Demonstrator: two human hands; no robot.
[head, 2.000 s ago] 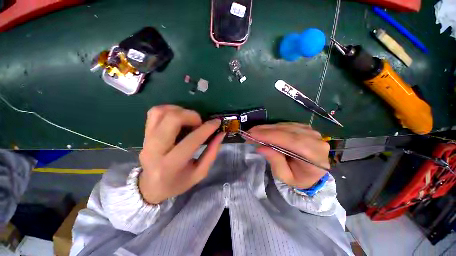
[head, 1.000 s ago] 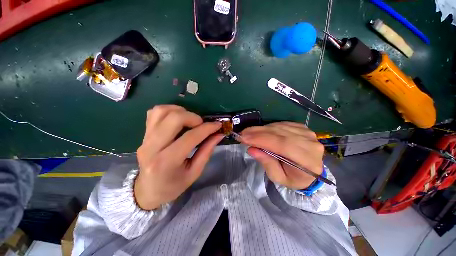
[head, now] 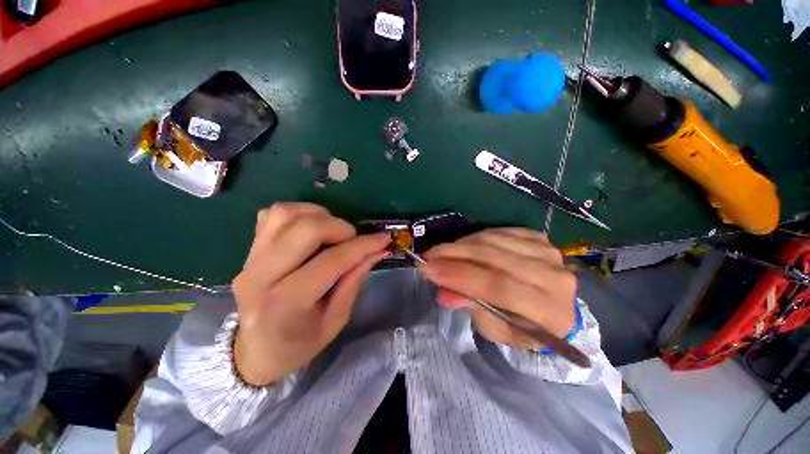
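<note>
A small opened watch (head: 401, 239) sits at the near edge of the bench, with orange-gold flex cable inside and its black screen (head: 440, 226) hinged out to the right. My left hand (head: 293, 288) grips the left side of the watch between thumb and fingers and hides part of the case. My right hand (head: 506, 279) holds a slim metal tool (head: 520, 326) like a pen, its tip at the flex cable inside the case. Whether the tool is tweezers or a pry rod I cannot tell.
Metal tweezers (head: 540, 189), a blue double-bulb object (head: 522, 82) and an orange electric screwdriver (head: 710, 164) lie right. A second opened watch (head: 188, 173) lies left; a pink-framed watch (head: 377, 49) lies top centre. Small loose parts (head: 397, 137) lie between. A red tray (head: 89, 34) is top left.
The view has shifted slightly, so bench items appear moved. The rear of the tool in my right hand has swung lower, while its tip stays at the flex cable. My left hand keeps its grip.
</note>
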